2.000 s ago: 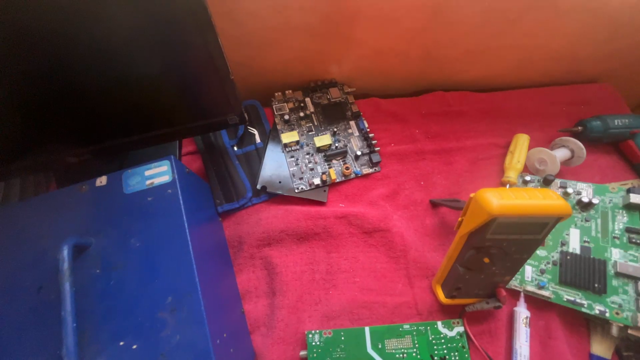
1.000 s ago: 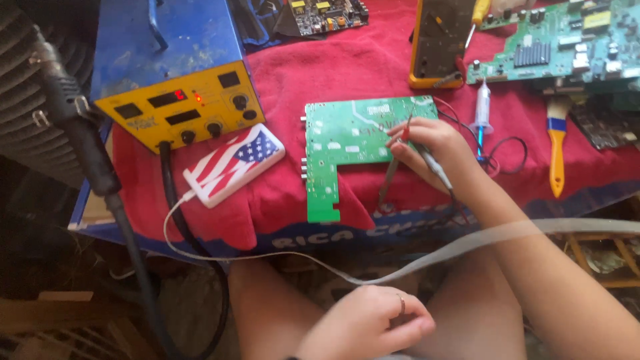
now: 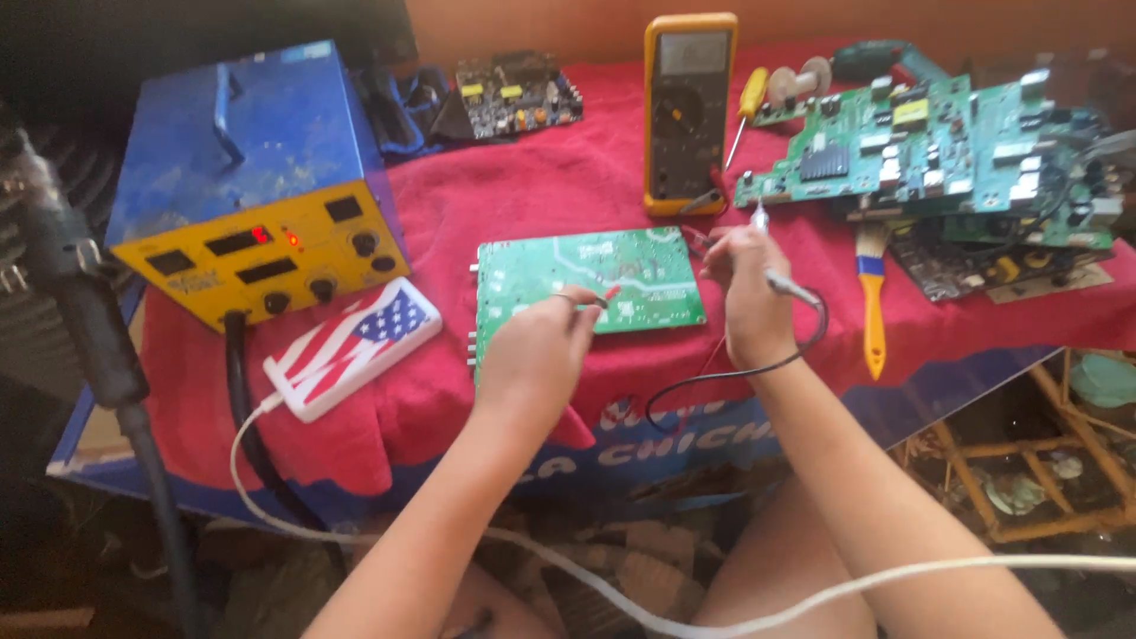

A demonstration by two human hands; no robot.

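Observation:
A green circuit board (image 3: 524,275) lies on the red cloth, partly under my left hand (image 3: 537,346). The fingers of that hand pinch a small dark thing with a red end (image 3: 611,295) over the board, perhaps a test probe or clip. Just right of the board, my right hand (image 3: 754,275) holds a test probe with a grey handle (image 3: 792,286); a black lead (image 3: 723,376) loops from it below the wrist. Behind the hands an orange-cased digital multimeter (image 3: 688,115) stands upright, with a red lead by its base.
A blue and yellow soldering station (image 3: 266,257) and a flag-patterned white power bank (image 3: 355,346) are at left; a hot-air handpiece (image 3: 84,302) hangs beside them. At right are stacked circuit boards (image 3: 941,160), a paintbrush (image 3: 873,306), a yellow screwdriver (image 3: 754,93) and a spool (image 3: 799,82).
My left hand has moved from near the lap up over the green board. The right hand has gone from above the board to its right side.

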